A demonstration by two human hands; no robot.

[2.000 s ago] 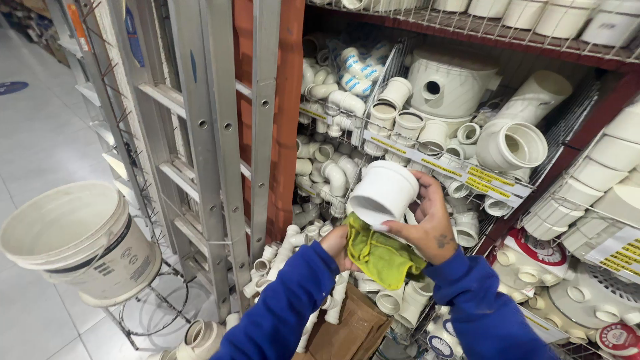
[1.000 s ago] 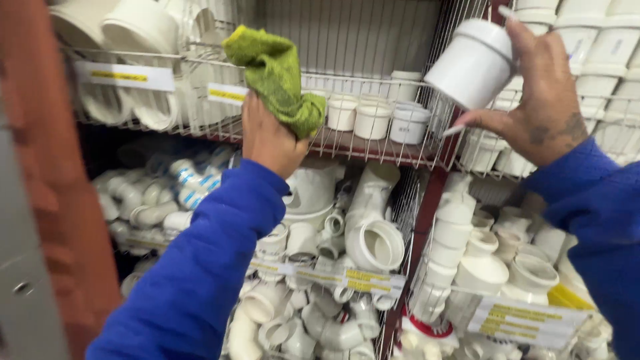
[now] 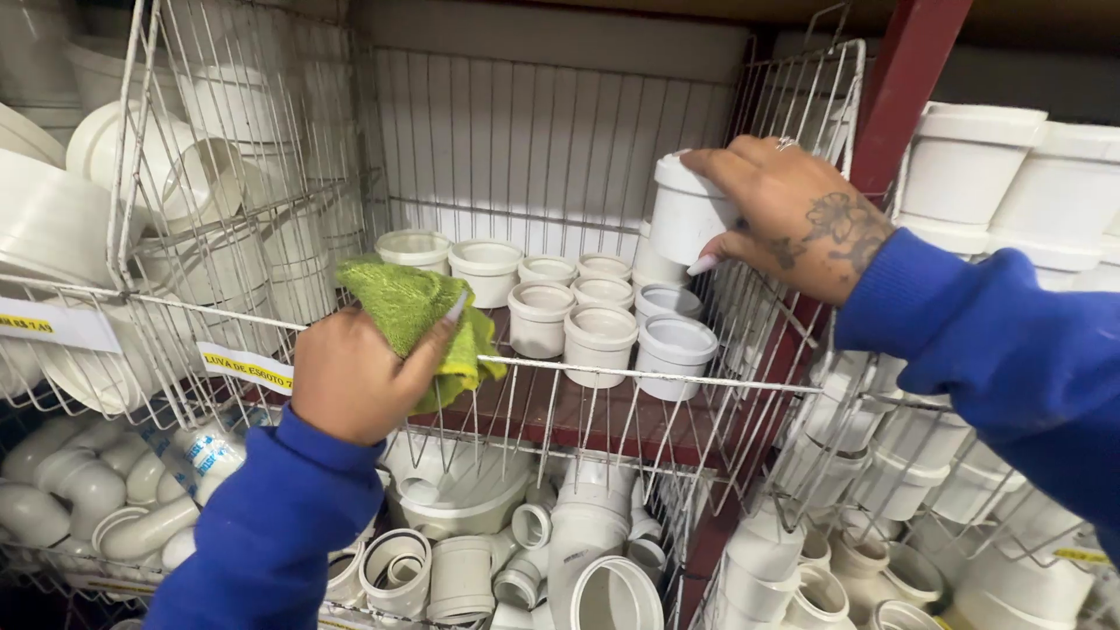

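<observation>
My right hand [image 3: 787,219] grips a white PVC pipe coupling [image 3: 687,210] by its upper rim, above the right side of a wire basket shelf. Several shorter white couplings [image 3: 601,337] stand upright in rows on the dark red shelf board [image 3: 560,407], some just below the held one. My left hand [image 3: 367,367] holds a crumpled green cloth [image 3: 411,311] at the basket's front wire, left of those couplings. Part of the shelf behind the cloth is hidden.
A white wire divider [image 3: 254,192] stands left, with large white fittings [image 3: 166,166] behind it. A dark red post [image 3: 910,87] rises at the right, beside stacked white couplings [image 3: 971,166]. Baskets below hold elbows and a branch fitting [image 3: 612,595]. The front wire [image 3: 612,372] crosses the shelf opening.
The view has swung up from the lower baskets to this shelf. My hands, together around coupling and cloth two seconds ago, are now apart, and the coupling is over the shelf.
</observation>
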